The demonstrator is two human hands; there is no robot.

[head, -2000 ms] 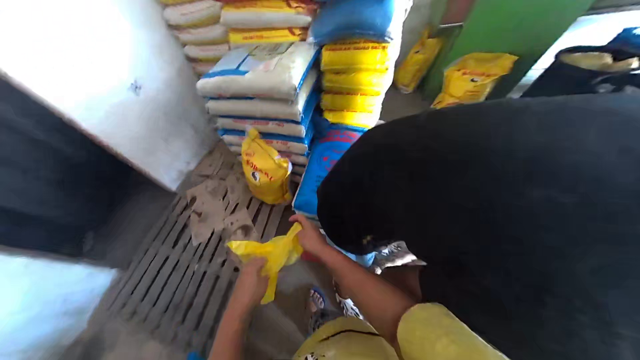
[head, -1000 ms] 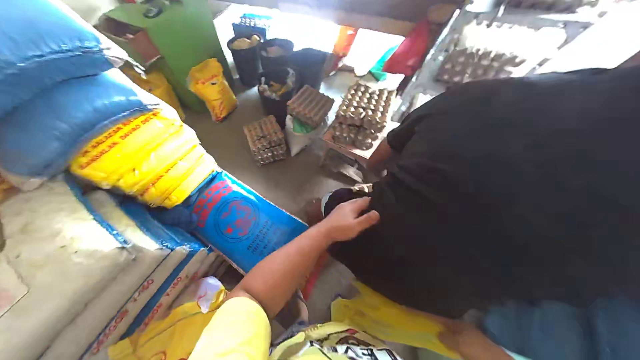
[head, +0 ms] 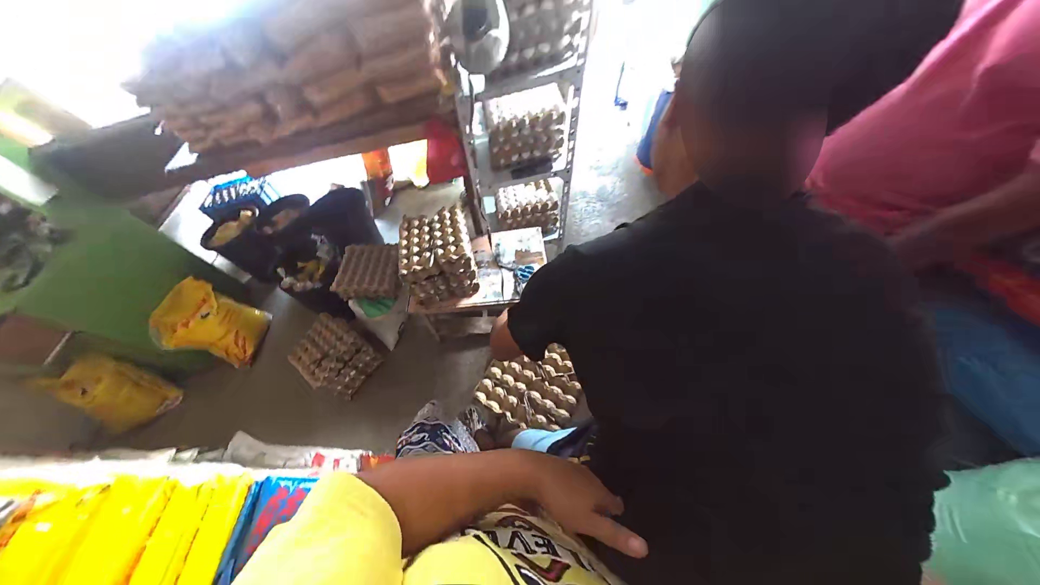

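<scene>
My left hand (head: 581, 504) reaches across from the yellow sleeve at the bottom. It lies against the side of a person in a black shirt (head: 756, 390), with its fingers extended and nothing visible in its grip. My right hand is out of view. Just beyond the left hand, trays of eggs (head: 528, 390) are on the floor beside the person's bent arm. More eggs in stacked trays (head: 439, 248) stand on a low table (head: 487, 284).
Metal shelving (head: 573, 122) holds egg trays. Black bins (head: 256, 236), a stack of egg trays on the floor (head: 335, 353) and yellow bags (head: 211, 321) stand to the left. Stacked yellow packs (head: 122, 528) fill the lower left. A person in pink (head: 934, 138) is at right.
The yellow plastic bag held in both hands two seconds ago is no longer seen in them. My left hand has moved onto the person's shirt. The view has swung right, towards the shelving.
</scene>
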